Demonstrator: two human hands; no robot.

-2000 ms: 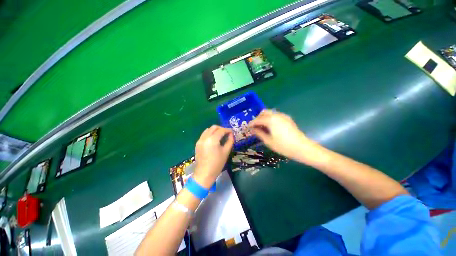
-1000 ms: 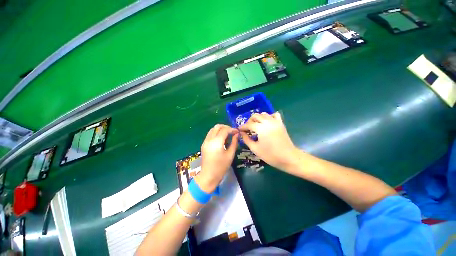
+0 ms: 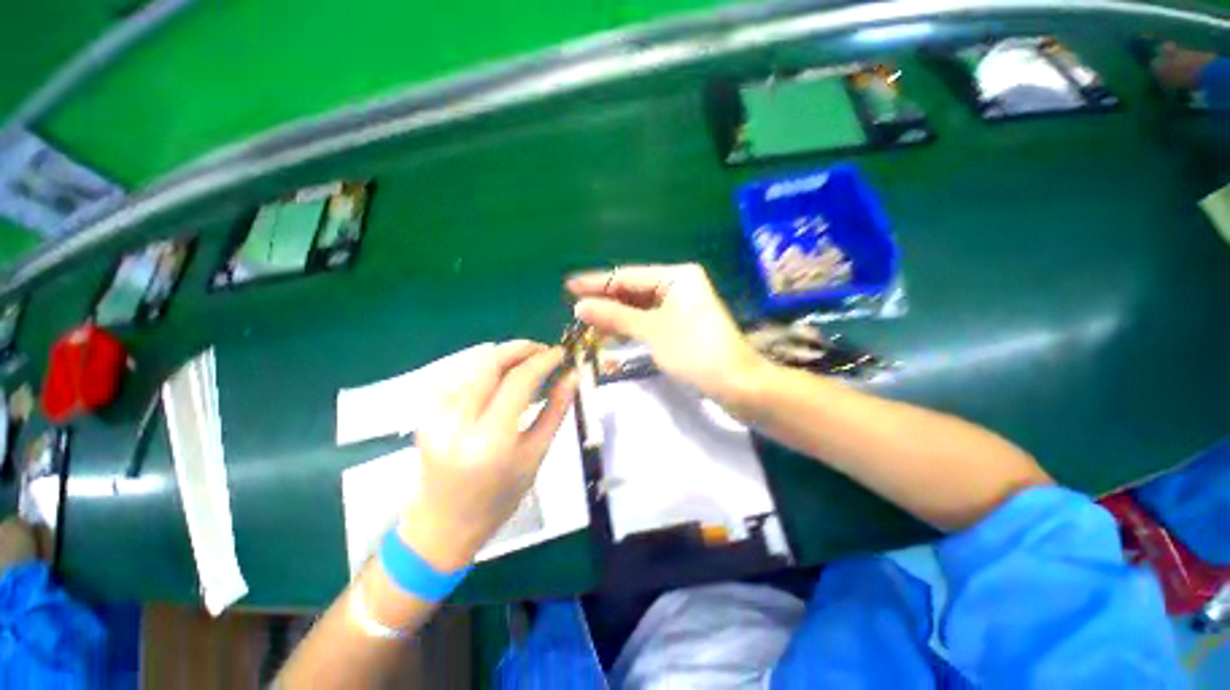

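Note:
The tablet unit (image 3: pixel 681 465) lies in front of me, white centre up, its electronics end partly behind my hands. My left hand (image 3: pixel 488 438), with a blue wrist strap (image 3: pixel 422 566), is bent at the tablet's upper left corner, fingertips close to small gold and dark parts. My right hand (image 3: pixel 668 328) is above that end, thumb and forefinger close together, with a thin dark line at the fingertips. Blur hides whether either hand holds a part. The blue parts bin (image 3: pixel 819 243) holds small pale pieces. Loose leaded parts (image 3: pixel 809 348) lie below it.
A lined white sheet (image 3: pixel 540 506) and a shorter white strip (image 3: pixel 378 411) lie left of the tablet. Long liner strips (image 3: pixel 202 472) and a red bin (image 3: pixel 84 371) are farther left. Other tablet units (image 3: pixel 799 115) line the back. Other people's hands show at both sides.
Both hands have left the blue bin and are at the tablet's upper end. The view has shifted, so the bin now appears farther right. More of the tablet's white centre shows.

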